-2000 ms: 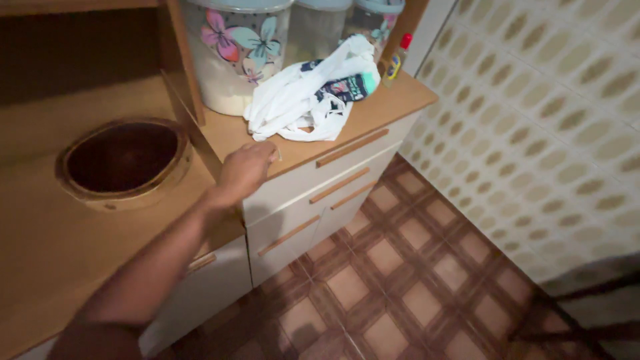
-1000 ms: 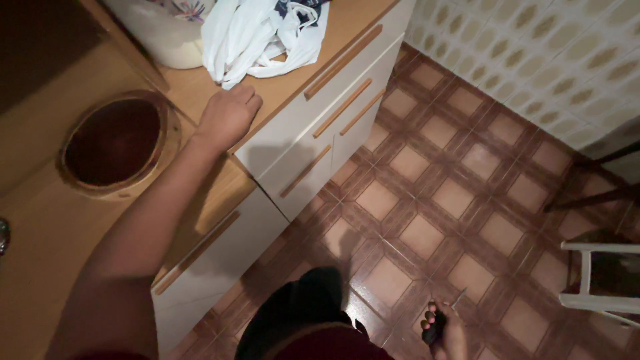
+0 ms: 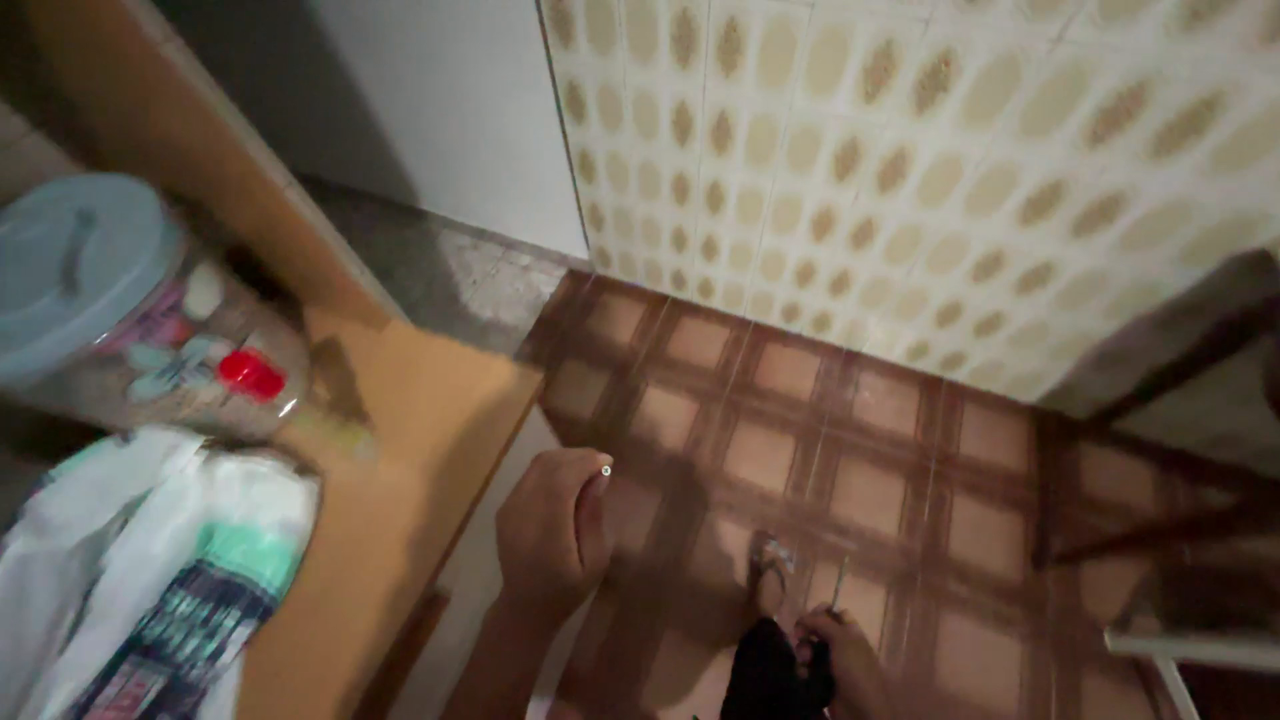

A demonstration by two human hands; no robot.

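Beside the edge of the wooden counter (image 3: 400,500), my left hand (image 3: 555,525) is closed, with a small screw (image 3: 606,470) between thumb and forefinger, its head showing. Lower down, over the floor, my right hand (image 3: 840,650) grips a screwdriver, whose thin shaft (image 3: 841,582) points upward; its dark handle is mostly hidden. On the counter at the left lie a white plastic bag (image 3: 180,490) with dark and green print and a small bottle with a red cap (image 3: 252,375), blurred.
A flower-printed container with a grey-blue lid (image 3: 80,260) stands on the counter. Patterned tile wall (image 3: 760,150) rises beyond the brown tiled floor (image 3: 760,460). A dark wooden frame (image 3: 1180,380) and a white-edged piece (image 3: 1190,645) are at the right. My sandalled foot (image 3: 770,575) is on the floor.
My left hand has left the counter edge near the plastic bag and is now raised beside the counter, over the floor. The view has swung toward the tiled wall.
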